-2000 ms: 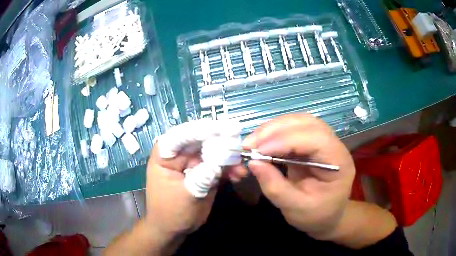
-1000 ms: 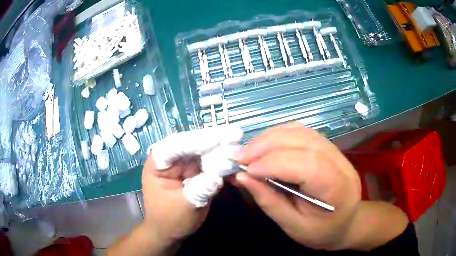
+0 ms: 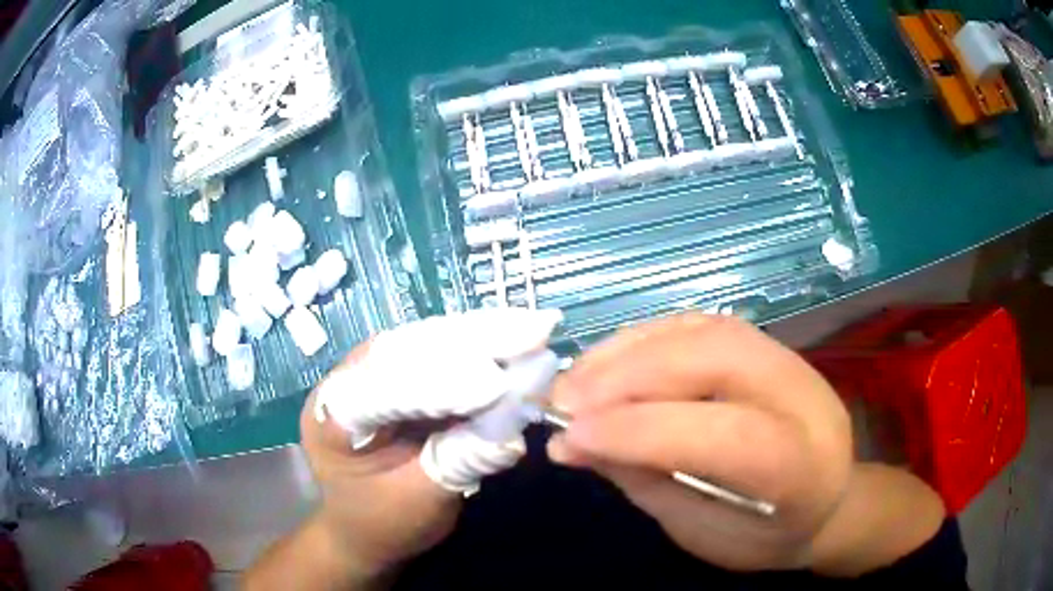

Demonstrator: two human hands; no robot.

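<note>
My left hand (image 3: 404, 421), with white ribbed finger cots on thumb and fingers, grips a small white plastic housing (image 3: 530, 379) at its fingertips. The housing is hard to tell from the cots. My right hand (image 3: 704, 444) is bare and holds a thin silvery rod (image 3: 725, 493). The rod's near end sticks out below the fingers, pointing down to the right. Its other end is at the housing between the two hands; the contact point is partly hidden by the fingers.
A clear tray (image 3: 681, 237) behind the hands holds finished assemblies in a row. A left tray (image 3: 375, 271) holds loose white housings (image 3: 268, 260) and a box of small white parts (image 3: 254, 98). Plastic bags (image 3: 69, 231) lie far left, an orange fixture (image 3: 953, 72) upper right. A red stool (image 3: 964, 404) stands right.
Both hands have moved slightly down. The rod has tilted from nearly level to sloping down right, and my right fingers now cover more of it. The left fingers have closed further over the housing.
</note>
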